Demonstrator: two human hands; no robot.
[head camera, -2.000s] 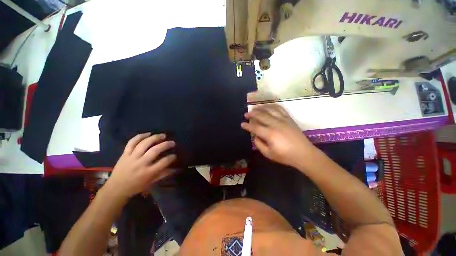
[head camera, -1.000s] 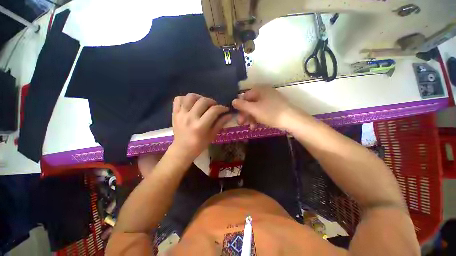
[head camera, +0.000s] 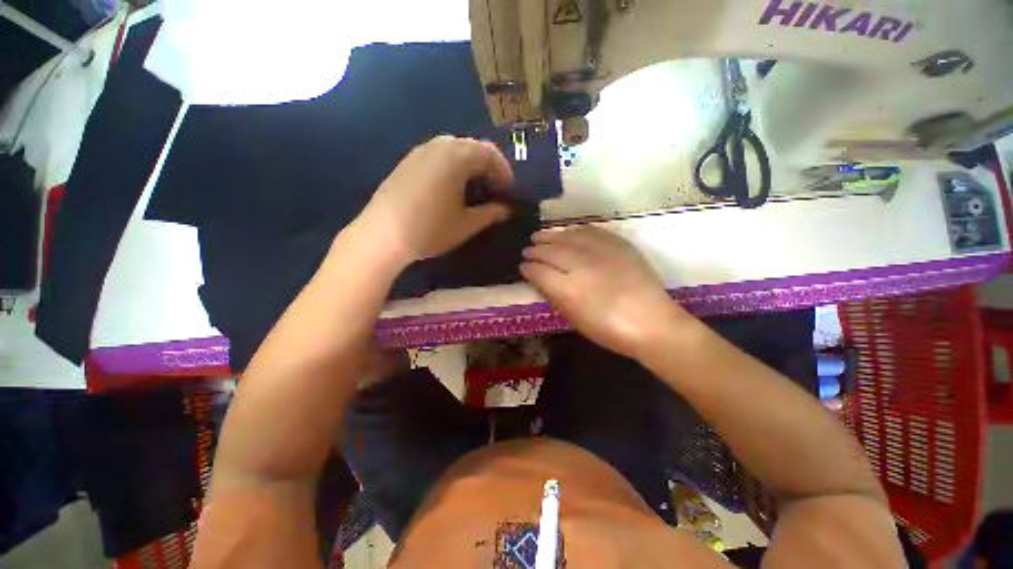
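The dark garment panel (head camera: 300, 156) lies flat on the white table, its right edge under the presser foot (head camera: 520, 145) of the cream sewing machine head (head camera: 667, 45). My left hand (head camera: 444, 195) is on the panel just left of and below the foot, its fingers bent and pinching a bit of dark cloth near the right edge. My right hand (head camera: 589, 278) rests at the panel's lower right edge, palm down, fingertips against the cloth, fingers slightly spread. The cloth between the hands is partly hidden by the left fingers.
A long dark cut panel (head camera: 106, 183) lies at the left. Black-handled scissors (head camera: 733, 161) and a clump of small tools (head camera: 866, 178) lie right of the needle. A grey control panel (head camera: 969, 211) is at the right end. A red basket (head camera: 916, 389) hangs below right, and purple tape (head camera: 755, 296) edges the table.
My left hand first came right to meet my right hand at the cloth's lower edge, then moved up near the foot. The panel's lower edge has shifted up, uncovering the purple tape.
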